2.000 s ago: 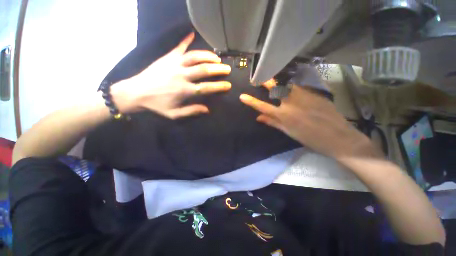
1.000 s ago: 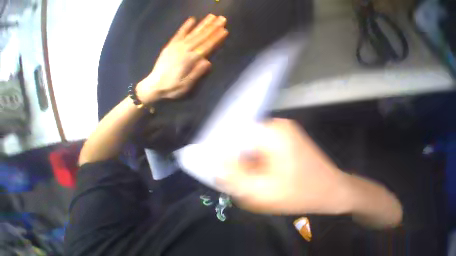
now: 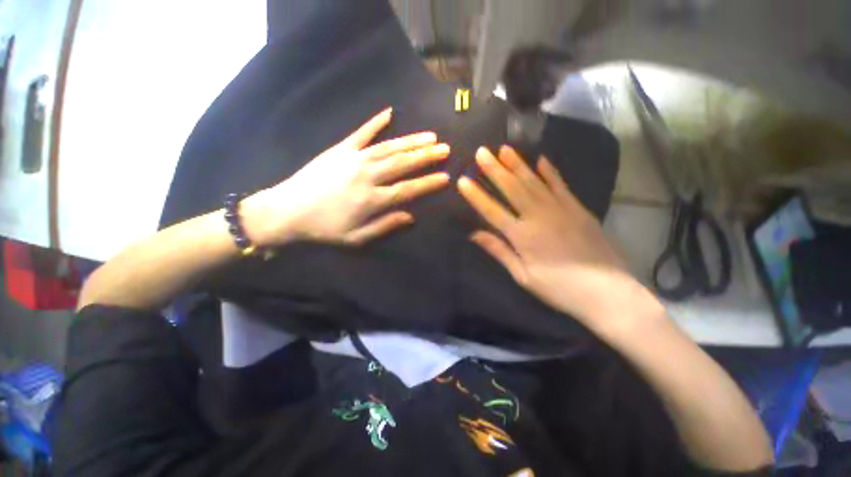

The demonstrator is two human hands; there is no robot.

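Observation:
A large dark fabric panel (image 3: 308,112) lies under the presser foot (image 3: 462,99) and hangs over the table's front edge. My left hand (image 3: 350,191) lies flat on the panel left of and below the presser foot, fingers apart. My right hand (image 3: 546,219) lies flat on it to the right, fingertips close to the left hand's. Neither hand grips the cloth. Pale blue-grey lining (image 3: 411,354) shows below the panel's lower edge, against the black printed top. The needle tip is too small to make out.
The sewing machine head (image 3: 728,42) covers the upper right. Black-handled shears (image 3: 690,247) lie right of my right hand, blades pointing up. A lit smartphone (image 3: 787,252) is at the far right. A red box (image 3: 42,277) is at the left, with blue plastic baskets below it.
My right hand has let go of the pale lining near my lap and moved up onto the dark panel. The view has shifted, showing the presser foot and shears blades again.

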